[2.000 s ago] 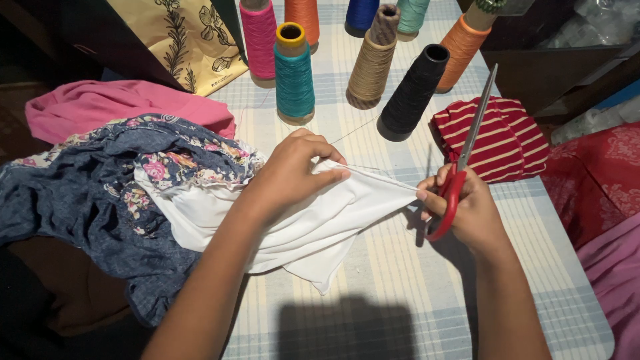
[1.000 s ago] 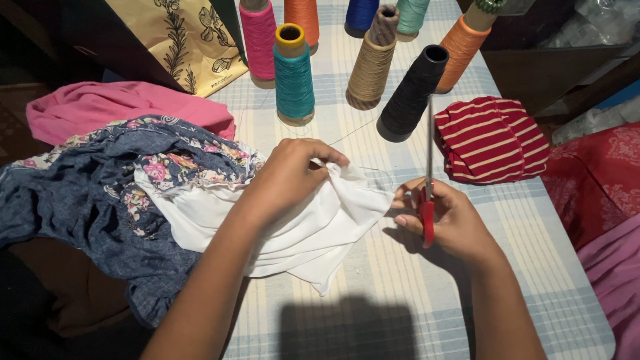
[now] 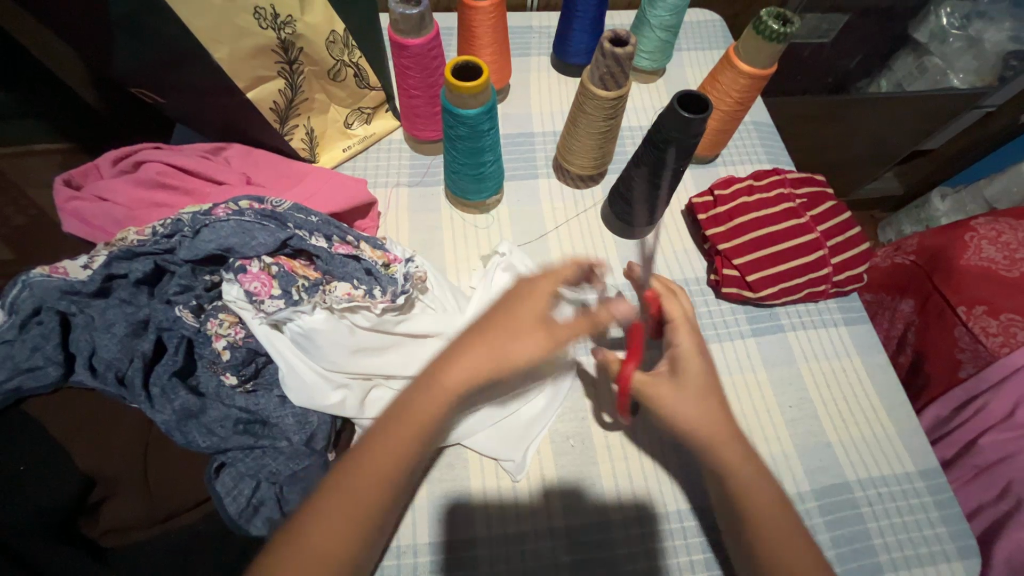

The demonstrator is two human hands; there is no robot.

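Red-handled scissors (image 3: 634, 360) are in my right hand (image 3: 680, 360), blades pointing up toward the black thread cone (image 3: 658, 164). My left hand (image 3: 536, 320), blurred, is over the white fabric (image 3: 360, 360), its fingers spread near the scissors' handles. Whether it pinches a thread or a fabric edge cannot be made out. The white fabric joins a dark blue garment with floral trim (image 3: 184, 296) on the left. A thin dark thread (image 3: 560, 226) runs from the black cone toward the white fabric.
Several thread cones, among them a teal one (image 3: 473, 152) and a beige one (image 3: 592, 120), stand at the back. A folded red striped cloth (image 3: 780, 236) lies right, pink fabric (image 3: 216, 188) left. A printed bag (image 3: 304, 72) stands back left on the checked tablecloth (image 3: 832, 400).
My left hand has moved right, toward the scissors, off the fabric fold it held. The white fabric, stretched between both hands two seconds ago, now lies slack.
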